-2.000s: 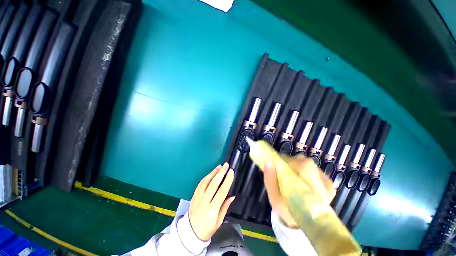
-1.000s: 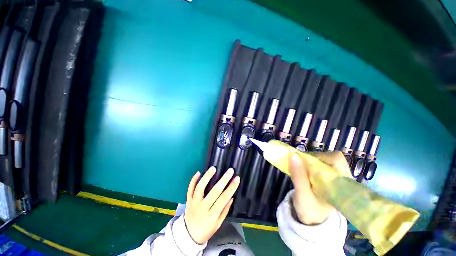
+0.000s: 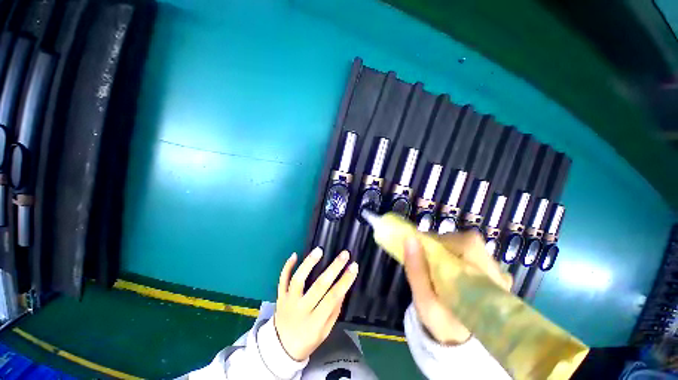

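Note:
The yellow glue bag (image 3: pixel 494 300) is held in my right hand (image 3: pixel 446 286), its pale tip at the oval recess (image 3: pixel 370 200) of the second wand unit from the left. The leftmost unit's oval (image 3: pixel 337 202) has a shiny, uneven surface. The black ribbed holding tray (image 3: pixel 372 96) bears several wand units in a row, silver tube ends pointing away from me. My left hand (image 3: pixel 312 304) lies with fingers spread at the lower ends of the two leftmost units and grips nothing. My right hand and the bag hide the middle of several units.
Another black tray with wand units (image 3: pixel 26 148) stands at the far left, its thick dark edge (image 3: pixel 97 148) facing the teal bench (image 3: pixel 215 148). A dark green strip (image 3: pixel 476 37) runs behind. A yellow line (image 3: pixel 186 298) crosses the green floor in front. Blue items show at the lower left.
Since two seconds ago, the glue tip has moved from the leftmost unit's oval to the second one. The trays have shifted left in view. My left hand stays spread near the first units.

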